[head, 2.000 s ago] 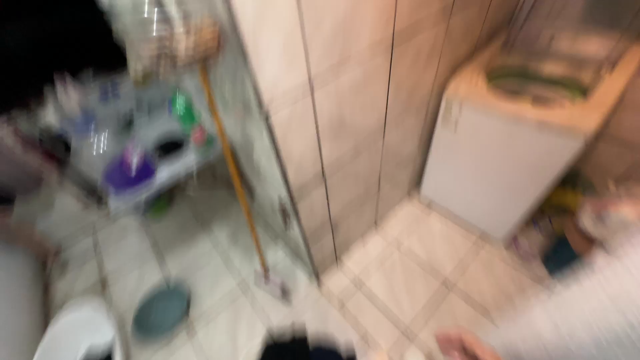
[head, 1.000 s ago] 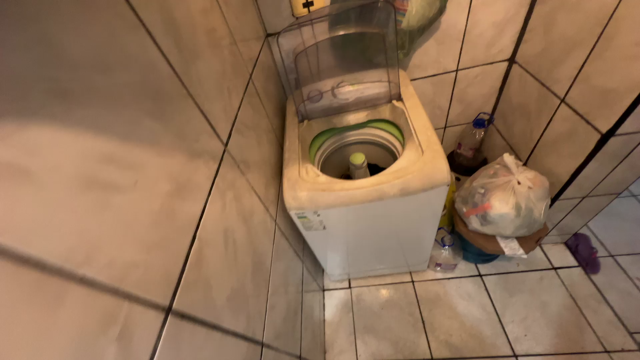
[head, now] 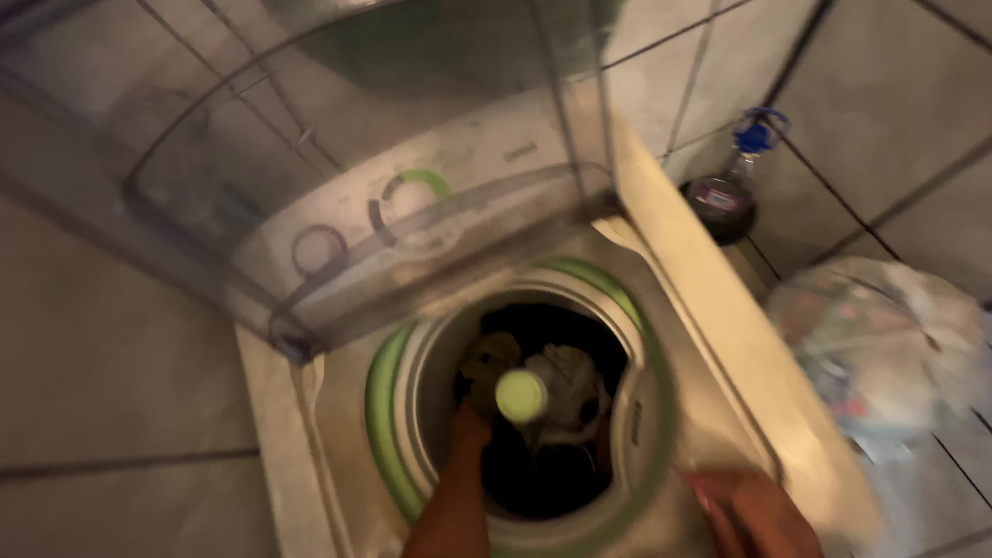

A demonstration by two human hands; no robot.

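Note:
A top-loading washing machine (head: 697, 380) stands with its clear lid (head: 434, 85) raised. Inside the drum lie dark clothes (head: 535, 480), a light grey cloth (head: 570, 387) and a yellowish cloth (head: 490, 364), around a central agitator with a pale green cap (head: 520, 396). My left hand (head: 471, 430) reaches down into the drum at its left side, beside the yellowish cloth; its fingers are hidden, so a grip cannot be told. My right hand (head: 748, 508) is over the front right of the machine's top, outside the drum opening, blurred, with nothing visible in it.
To the right of the machine are a tied plastic bag (head: 883, 349) with mixed contents and a plastic bottle with a blue cap (head: 725, 194). A tiled wall (head: 116, 372) runs close along the left. Behind the raised lid shows the control panel (head: 496, 163).
The view has moved close over the washing machine. My left hand, out of view one second ago, is now inside the drum, and my right hand has come in above the machine's front right.

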